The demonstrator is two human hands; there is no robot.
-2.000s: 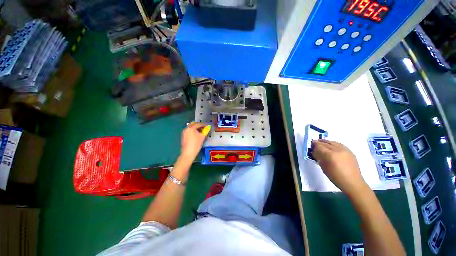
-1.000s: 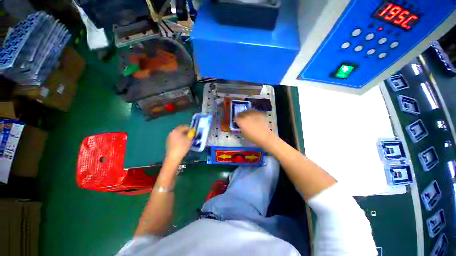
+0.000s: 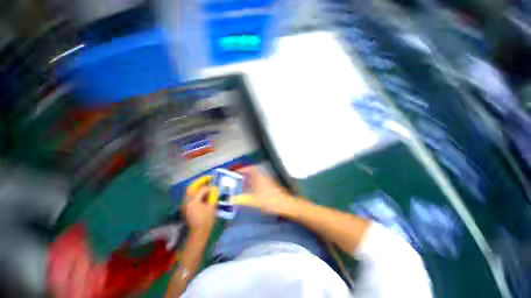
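Observation:
The picture is blurred by motion. A small framed panel [image 3: 229, 187], dark with a pale edge, is held up above my lap, in front of the press base. My left hand [image 3: 201, 204], with yellow finger cots, grips its left side. My right hand [image 3: 265, 192] is at its right side, with a yellow patch at the thumb. Another panel [image 3: 194, 144] lies at the orange-brown fixture [image 3: 199, 153] on the silver-grey base plate [image 3: 230, 148].
The blue press body [image 3: 119, 67] is at upper left. White paper [image 3: 314, 99] lies on the green bench [image 3: 343, 179] at right, with blurred panels at its edge and nearer me. The conveyor runs at far right. A red stool [image 3: 73, 265] is at lower left.
The view has swung right. My right hand has left the fixture and come to the panel in my left hand, which is now over my lap. A panel remains at the fixture.

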